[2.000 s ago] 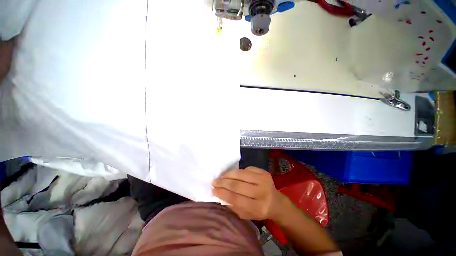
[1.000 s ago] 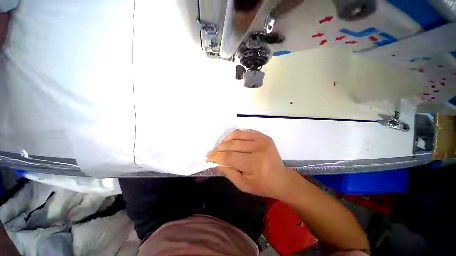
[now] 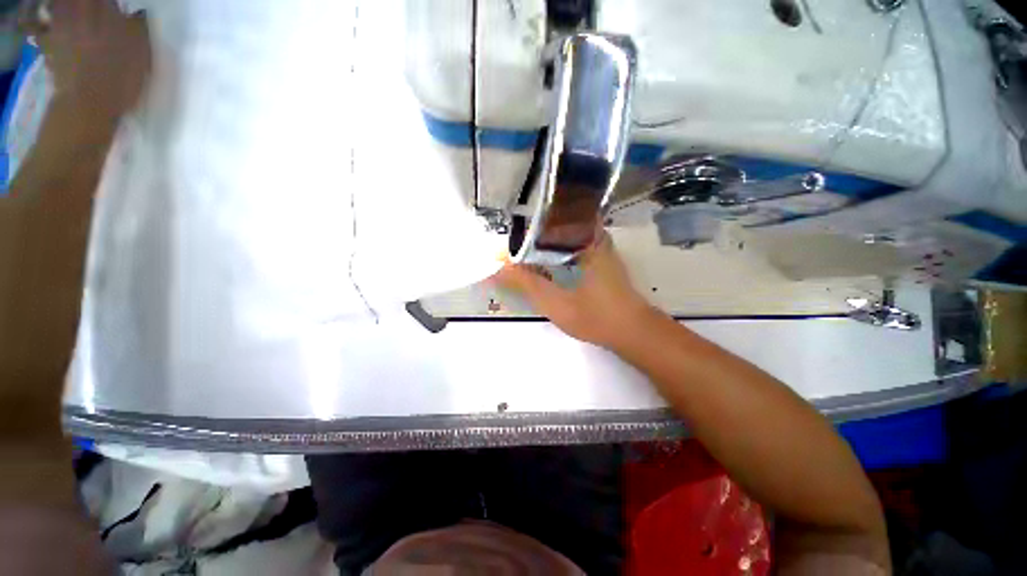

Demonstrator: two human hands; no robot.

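Observation:
The white fabric panel (image 3: 270, 203) lies over the left side of the table, with a thin dark line running down it. Its right corner reaches under the head of the sewing machine (image 3: 777, 101). My right hand (image 3: 574, 295) is beside the needle area, its fingertips on that corner and seemingly pinching it; some fingers are hidden behind a shiny curved metal part (image 3: 588, 146). My left hand (image 3: 99, 51) is at the upper left by the fabric, blurred and partly cut off; its grip cannot be made out.
A small grey angular piece (image 3: 426, 316) sits at the bed's left front corner. A small silver metal piece (image 3: 884, 312) lies at the right of the bed. A measuring strip (image 3: 451, 433) runs along the front edge. A red stool (image 3: 698, 518) and pale piled fabric (image 3: 203, 518) are below.
My right hand has moved from the front edge up to the needle area with the fabric's corner. The fabric has shifted away from me. More of the machine and my left arm now show.

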